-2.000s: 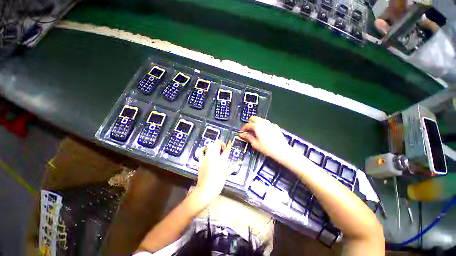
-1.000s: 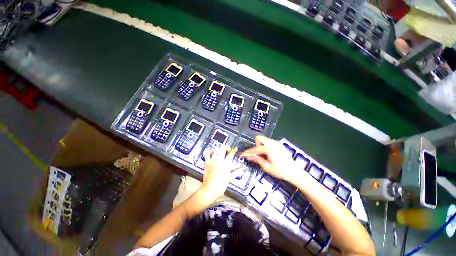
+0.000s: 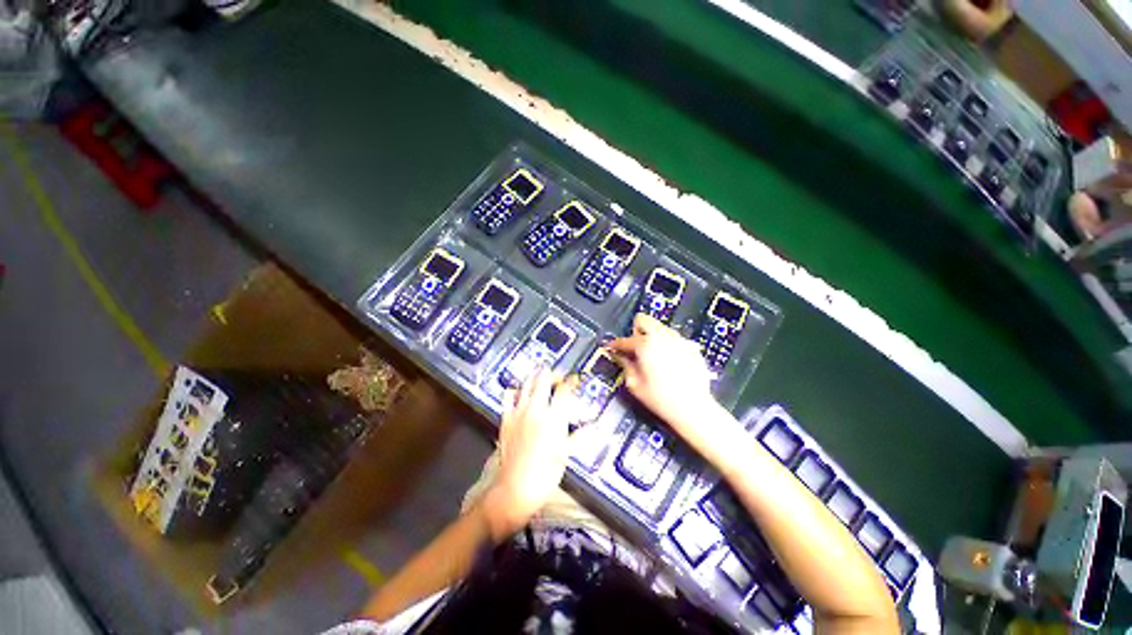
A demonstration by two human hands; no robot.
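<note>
A clear phone tray (image 3: pixel 503 287) holds two rows of dark keypad phones, several with yellow screen borders. My left hand (image 3: pixel 534 434) grips the lower left side of one phone (image 3: pixel 600 382) in the near row, at the fourth pocket. My right hand (image 3: pixel 667 370) has its fingertips together at that phone's upper screen edge. Whether they pinch the thin border there cannot be told. The phone at the near row's right end (image 3: pixel 644 455) lies in its pocket, with no yellow border visible. My right hand partly covers a far-row phone.
A whitish lens tray (image 3: pixel 844 501) with black-edged windows is right of the phone tray, partly under my right forearm. A small pale bottle (image 3: pixel 981 564) and boxed device (image 3: pixel 1099 558) stand at right. An open carton (image 3: pixel 292 496) is below the bench edge. Another phone tray (image 3: pixel 968 130) lies across the conveyor.
My hands have moved from the near row's right-end phone to the one on its left. The right-end phone is now uncovered. The view has turned, so the trays appear shifted and more tilted.
</note>
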